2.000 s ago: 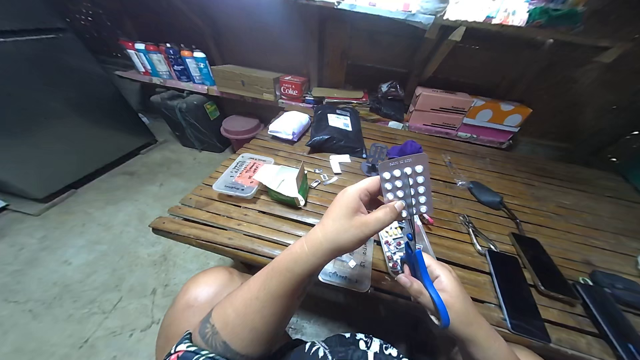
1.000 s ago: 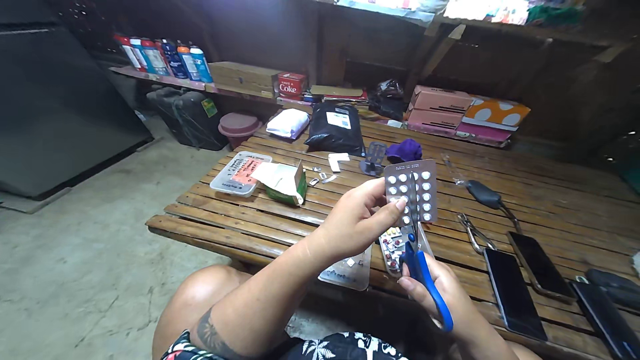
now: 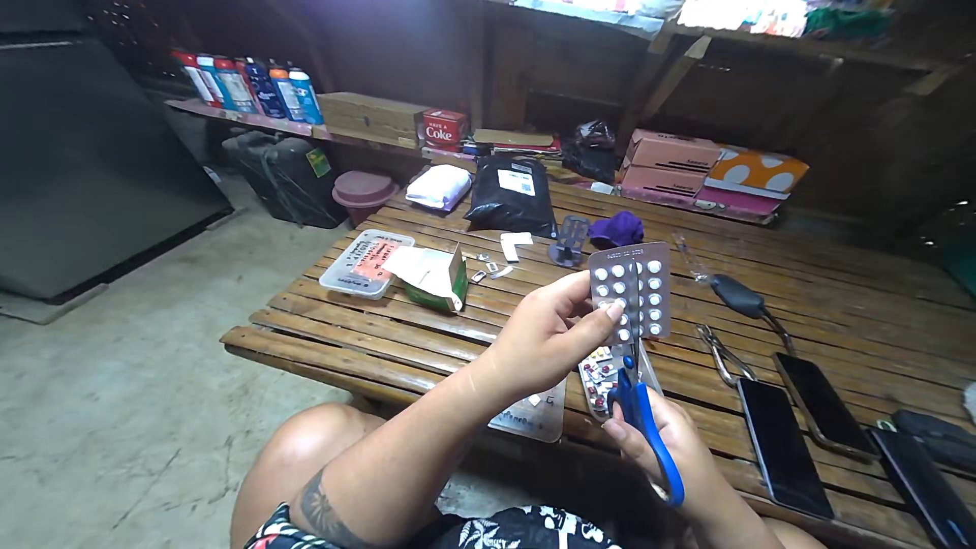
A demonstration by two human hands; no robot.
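Observation:
My left hand (image 3: 553,328) holds a blister pack of round white tablets (image 3: 619,280) upright by its left edge, thumb over the front. In my right hand (image 3: 671,442) are blue-handled scissors (image 3: 646,435), with the blades running up the pack between two columns of tablets. Behind and below the scissors, a clear plastic container (image 3: 597,381) holds red-and-white and yellow pills or cut packs, partly hidden. A translucent plastic lid (image 3: 537,415) with handwriting lies under my left wrist. To the left, an opened green and white carton (image 3: 435,286) sits beside another translucent lid (image 3: 358,263).
On the slatted wooden table (image 3: 343,347) are several phones (image 3: 784,446) at the right, pliers-like metal tool (image 3: 724,354), a dark pouch-like object with a cable (image 3: 737,296), a purple cloth (image 3: 618,229), a phone stand (image 3: 570,240) and a black plastic parcel (image 3: 512,194). Boxes line the back.
The scissor blades now reach higher up the blister pack between its tablet columns. Both hands keep their hold on the pack and the scissors.

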